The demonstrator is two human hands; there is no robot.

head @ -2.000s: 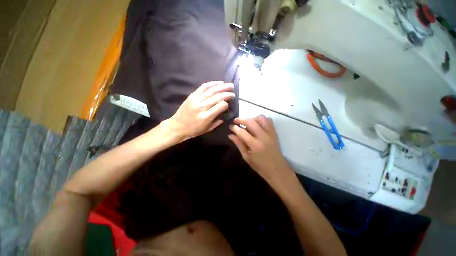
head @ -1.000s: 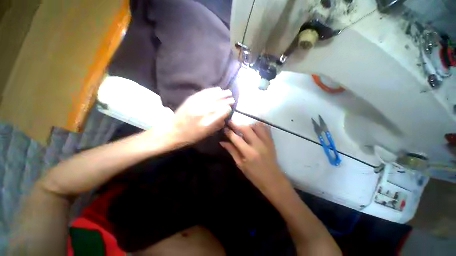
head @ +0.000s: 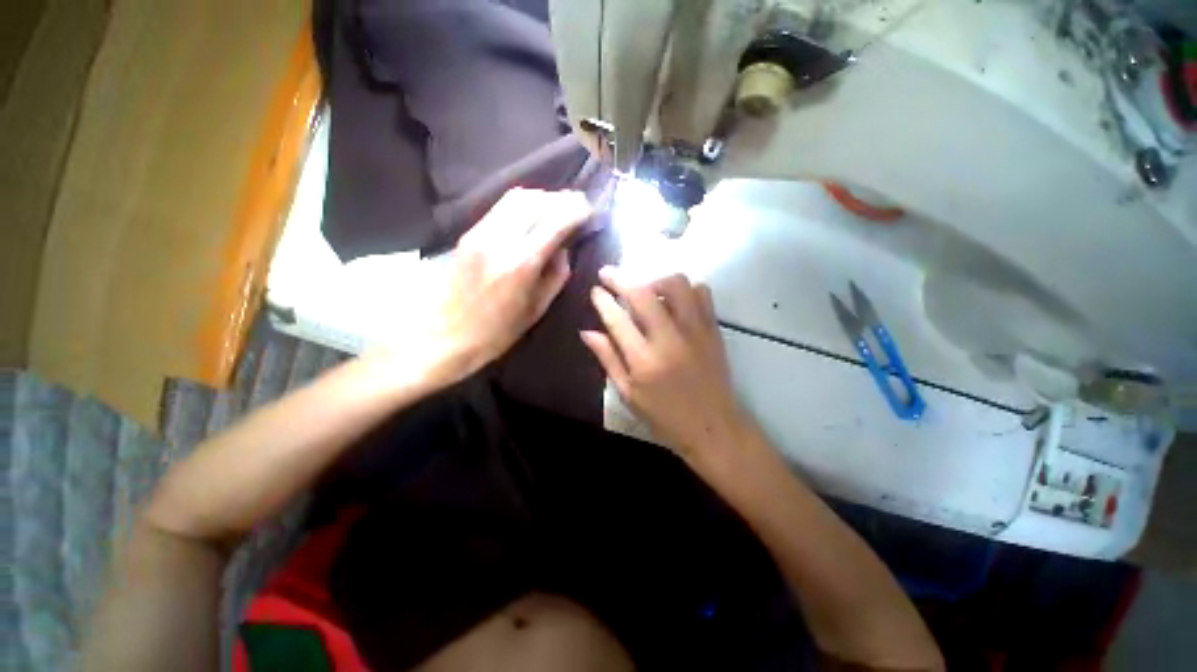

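Dark brown-purple cloth (head: 486, 112) runs from the back of the table, under the lit needle area (head: 628, 177), and down to my lap. My left hand (head: 512, 276) lies on the cloth just in front of the needle, fingers curled, with the cloth edge gathered at its thumb and fingertips. My right hand (head: 667, 348) is just to the right and nearer me, its fingers apart and fingertips resting at the cloth's edge. No grip shows there. Glare hides the presser foot and stitch line.
The white sewing machine arm (head: 919, 145) spans the upper right. Blue-handled snips (head: 882, 355) lie on the white table (head: 840, 433). An orange loop (head: 862, 201) shows behind them. Cardboard with orange tape (head: 171, 184) and grey quilted padding (head: 79, 486) are at left. A red stool (head: 295, 610) is below.
The view has shifted. My left hand has moved closer to the needle and the cloth there is more bunched. My right fingertips have drawn apart from my left hand.
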